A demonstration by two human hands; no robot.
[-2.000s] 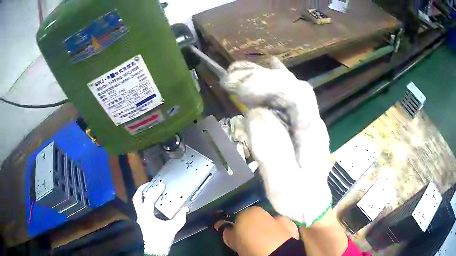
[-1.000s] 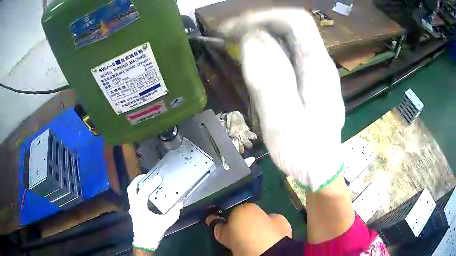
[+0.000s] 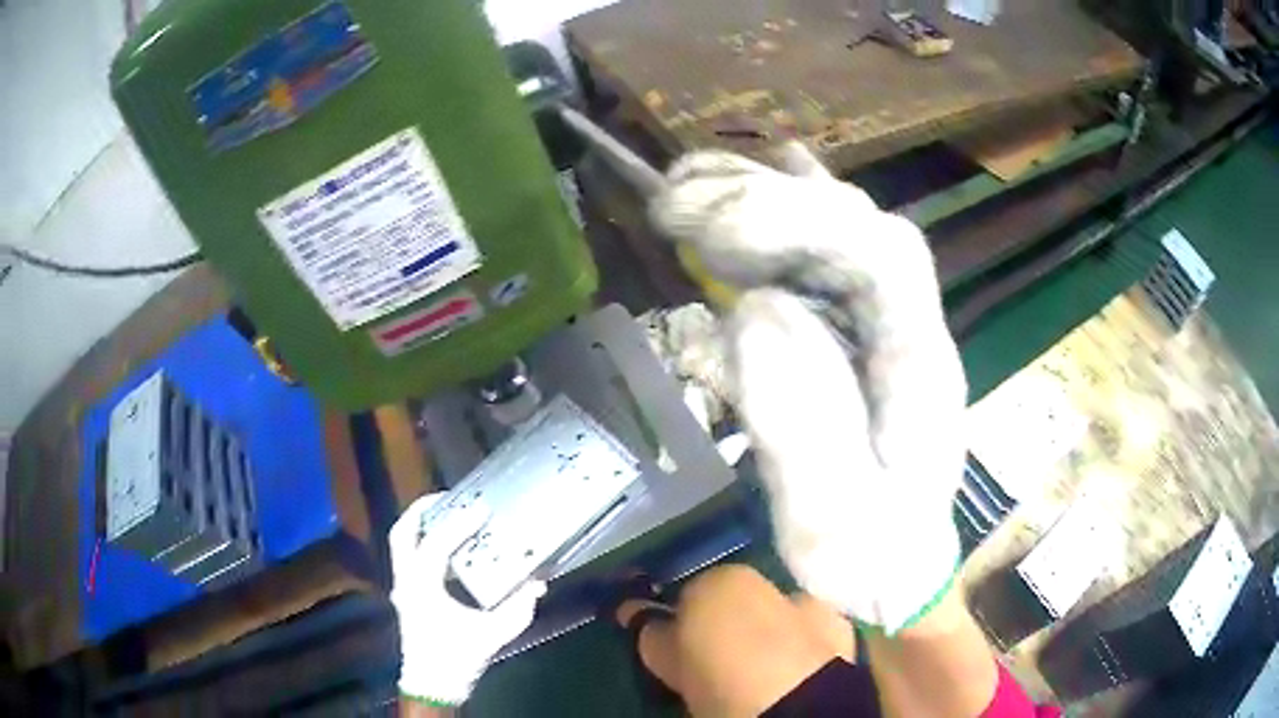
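A silvery sheet-metal housing [image 3: 547,494] with small dark holes lies on the grey slotted machine table [image 3: 687,484], its far end under the spindle chuck [image 3: 506,384]. My left hand [image 3: 456,603], in a white knit glove, holds its near left end. My right hand [image 3: 842,379], gloved and raised, is closed around the end of the grey feed lever [image 3: 603,143]; a bit of yellow grip shows at the fingers. The green tapping machine head [image 3: 351,197] stands above the table. The tap itself cannot be made out.
Housings [image 3: 176,477] are stacked on a blue sheet [image 3: 302,484] at left. More housings [image 3: 1209,582] stand on the pallet board [image 3: 1122,407] at right. Crumpled off-white cloth [image 3: 685,351] lies at the table's right edge. A brown bench [image 3: 842,70] stands behind.
My right hand and the lever end went up, then came down again since a second ago. My left hand still holds the housing, which remains beneath the spindle. The camera view shifted slightly.
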